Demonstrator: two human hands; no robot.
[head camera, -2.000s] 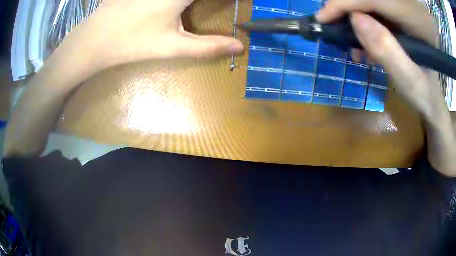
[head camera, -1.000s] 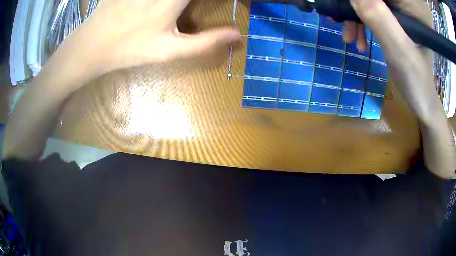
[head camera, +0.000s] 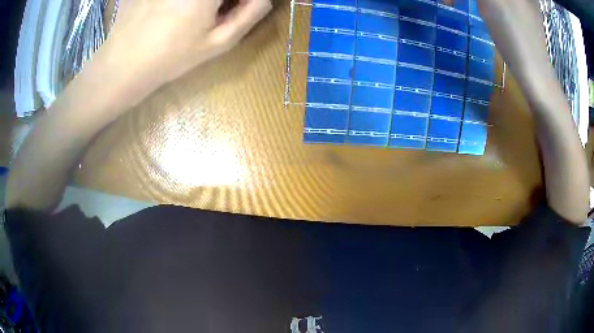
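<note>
The blue solar cell panel lies flat on the brown tabletop, its far part cut off by the top edge. A thin silver busbar ribbon lies along its left side, just outside the blue. Another silver strip shows at its right side. My left hand is at the top edge, left of the panel, fingers bent and partly cut off; what it holds cannot be told. My right hand is mostly beyond the top edge; its wrist and forearm cross beside the panel's right side. The soldering iron is out of view.
White strips and a pile of cut silver ribbons lie at the far left. More silver ribbons and white strips lie at the far right. My dark-clothed body fills the bottom.
The black soldering iron has left the view. My right hand has moved up towards the top edge. My left thumb has drawn away from the ribbon. The panel shows slightly further left.
</note>
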